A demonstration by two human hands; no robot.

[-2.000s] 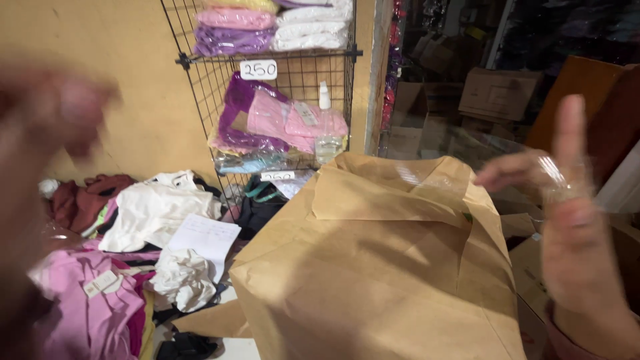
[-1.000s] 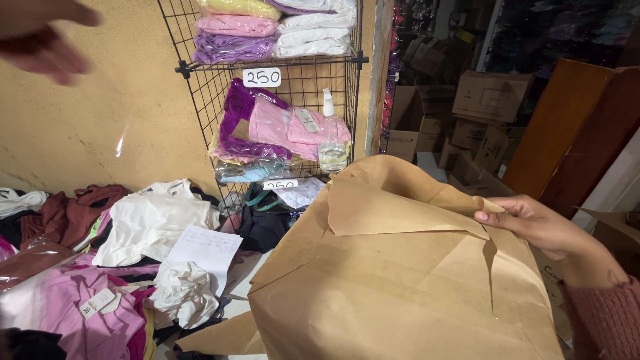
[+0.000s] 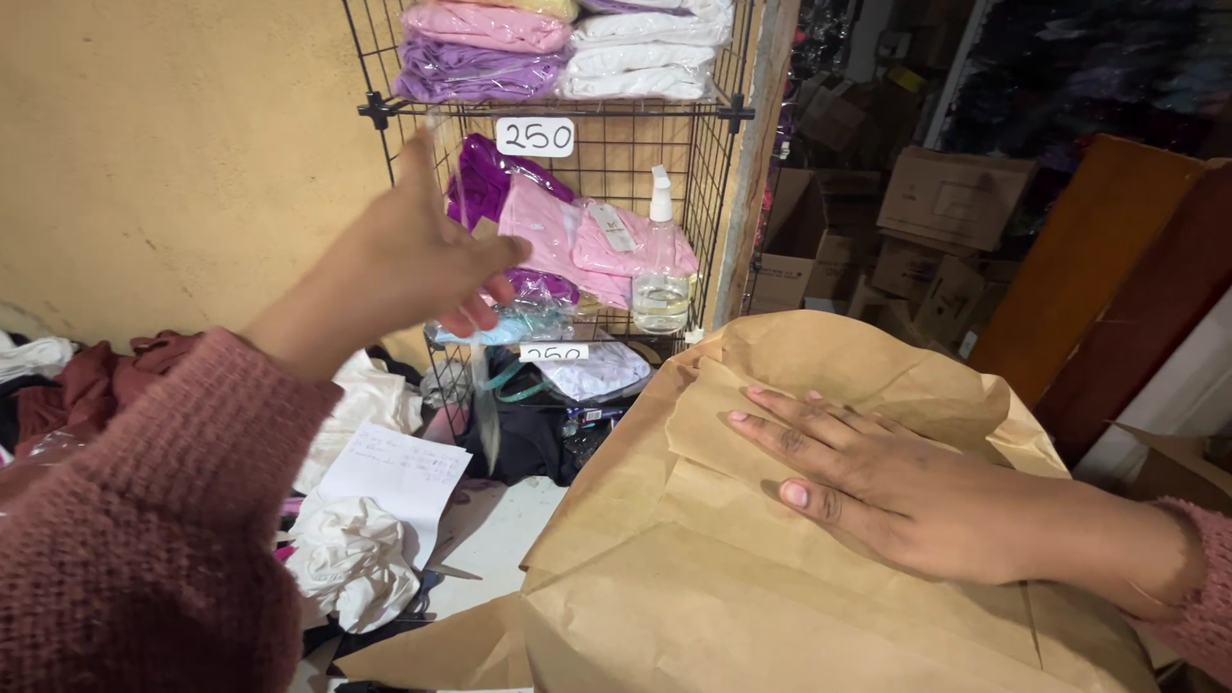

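A large package wrapped in brown kraft paper fills the lower right. My right hand lies flat on its folded top flap, fingers spread and pressing the paper. My left hand is raised left of the package, in front of the wire rack, its fingers partly spread. A clear strip that looks like tape hangs from the left fingers, blurred and partly hidden by them. Its lower end is above the white table surface, not touching the package as far as I can tell.
A black wire rack holds bagged folded clothes and a clear spray bottle. Handwritten paper, crumpled white cloth and scissors-like blades lie left of the package. Cardboard boxes stand behind at right.
My right hand has moved from the package's right edge onto its top flap and flattened there. My left hand has come from the upper left toward the rack, with the clear strip now visible hanging from it.
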